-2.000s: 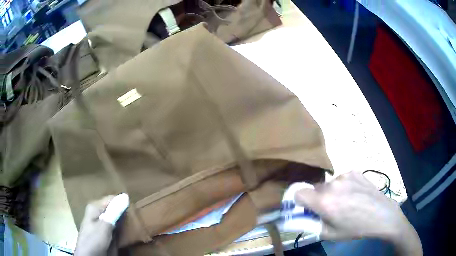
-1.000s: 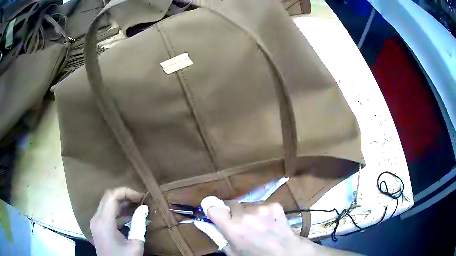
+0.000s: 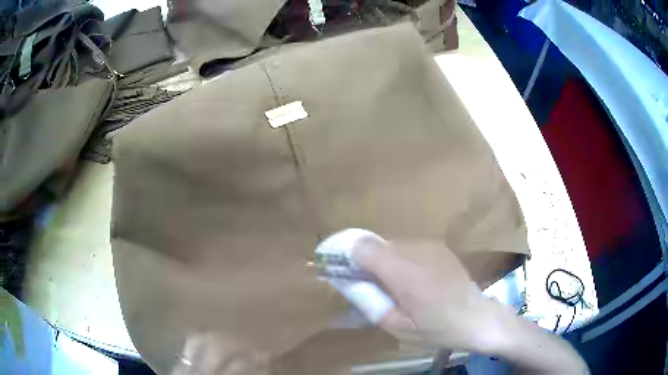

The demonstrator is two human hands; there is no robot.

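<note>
The tan-brown tote bag body (image 3: 205, 198) lies across the table, its lower part blurred. A pale gold label patch (image 3: 286, 114) sits on its centre seam. My right hand (image 3: 410, 282), with white finger wraps, is over the lower middle of the bag. It is closed around the thread snips (image 3: 333, 262), which are mostly hidden and blurred, with a small tip pointing left. My left hand (image 3: 227, 359) is at the bottom edge by the near part of the bag, blurred and cut off, so its grip is unclear.
Brown bags and thin straps (image 3: 139, 95) are piled at the far left. More brown bags (image 3: 432, 22) lie at the far side. A looped black cord (image 3: 565, 287) is on the pale table (image 3: 542, 183) at right. A red object (image 3: 604, 168) stands beyond the table edge.
The handles no longer show across the panel. My right hand has moved up and right from the bag mouth, over the panel. My left hand has moved lower, partly out of view.
</note>
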